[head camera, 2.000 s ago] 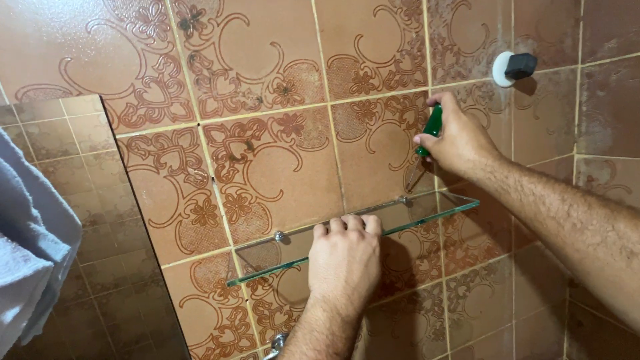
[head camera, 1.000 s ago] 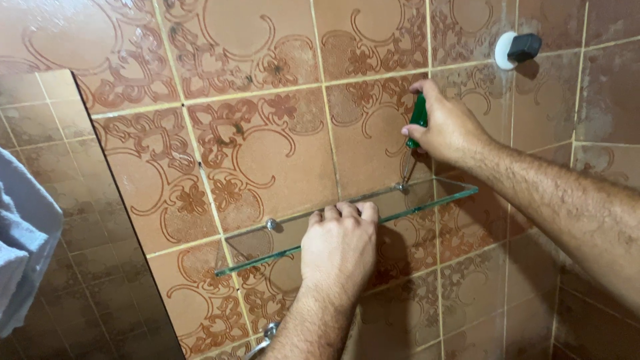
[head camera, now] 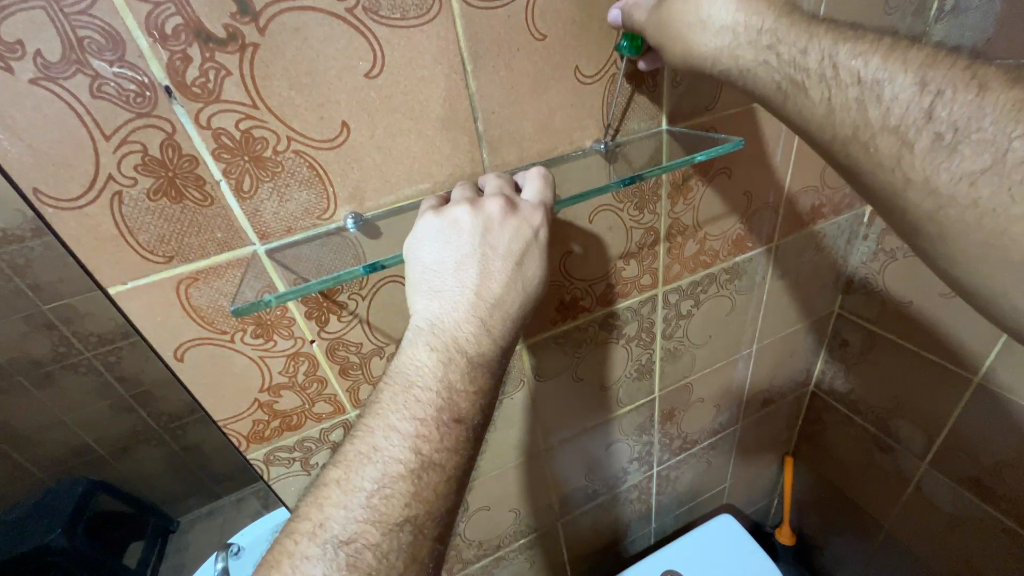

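A glass shelf [head camera: 640, 170] stands out from the tiled wall, with a metal bracket near its left end [head camera: 353, 221] and another metal bracket [head camera: 602, 146] toward the right. My left hand [head camera: 482, 248] grips the middle of the shelf, fingers over its top and thumb hidden. At the upper right, my right hand [head camera: 668, 36] holds a screwdriver by its green handle [head camera: 630, 45]. The screwdriver's thin shaft slants down, its tip at the right bracket.
At the left is a mirror [head camera: 96, 352] reflecting tiles and a dark stool [head camera: 88, 524]. Below are a metal faucet [head camera: 224, 558] on a white basin [head camera: 260, 540], a white lid or tank top [head camera: 712, 552] and an orange handle [head camera: 787, 500] in the corner.
The view has moved closer to the shelf and tilted down. My left hand stays on the shelf; my right hand still holds the screwdriver at the right bracket, as one second ago.
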